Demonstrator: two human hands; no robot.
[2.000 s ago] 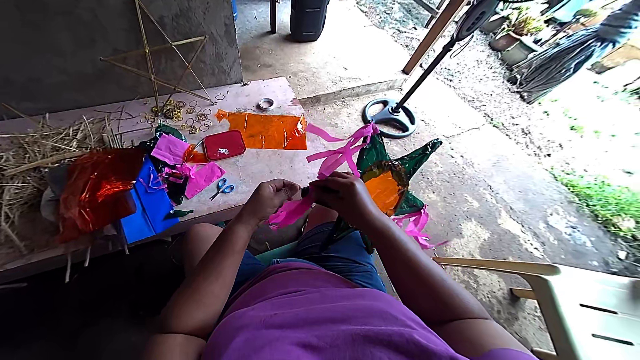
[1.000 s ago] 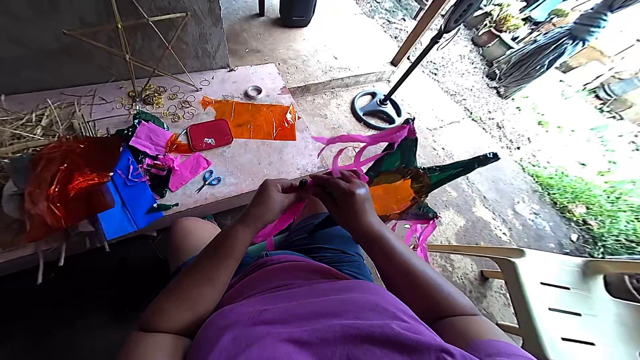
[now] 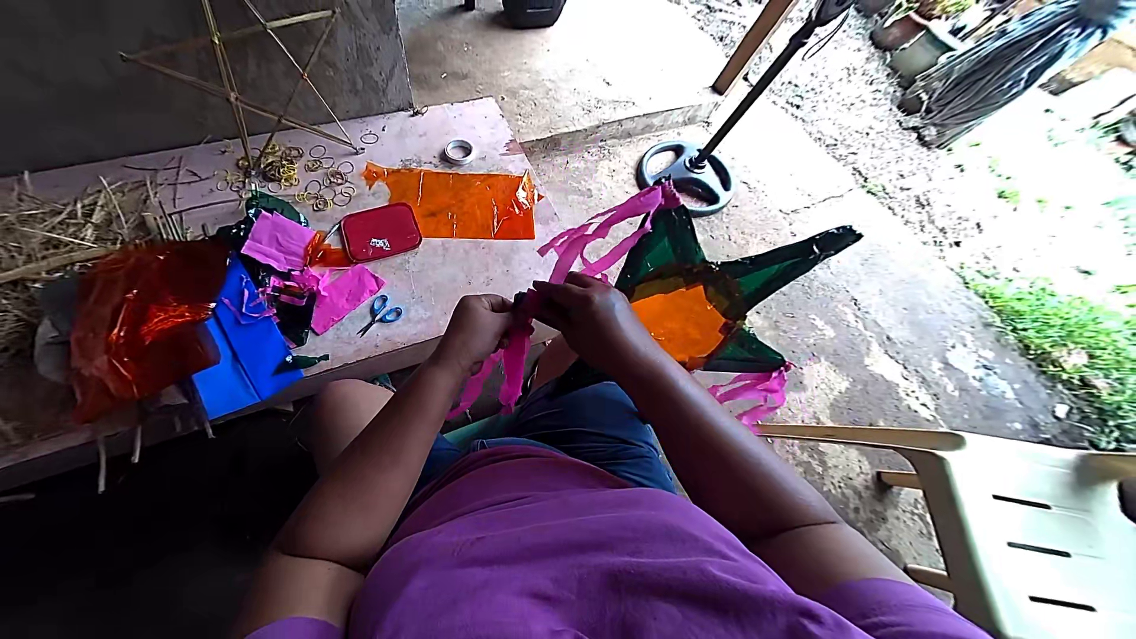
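A star-shaped lantern covered in green cellophane [image 3: 763, 275], with an orange cellophane centre [image 3: 682, 321], rests over my lap to the right. Pink paper streamers [image 3: 599, 235] hang from its upper point, and more pink strips [image 3: 754, 395] from its lower right point. My left hand [image 3: 479, 333] pinches a pink paper strip [image 3: 515, 364] at a dark tip of the star. Close beside it, my right hand [image 3: 581, 311] has its fingers bent on the same tip, touching the strip's top. The fingers hide the exact spot where strip and tip meet.
On the low table [image 3: 444, 284] lie blue-handled scissors [image 3: 382, 312], a red tin [image 3: 382, 232], orange cellophane [image 3: 470, 204], a tape roll [image 3: 459, 152], rubber bands [image 3: 284, 169], blue sheet [image 3: 235, 355] and a bamboo star frame [image 3: 232, 93]. A plastic chair [image 3: 1029, 524] stands right; a round-based stand [image 3: 685, 173] ahead.
The star lantern has shifted and turned a little in my hands. Both hands stay close together at the pink strip.
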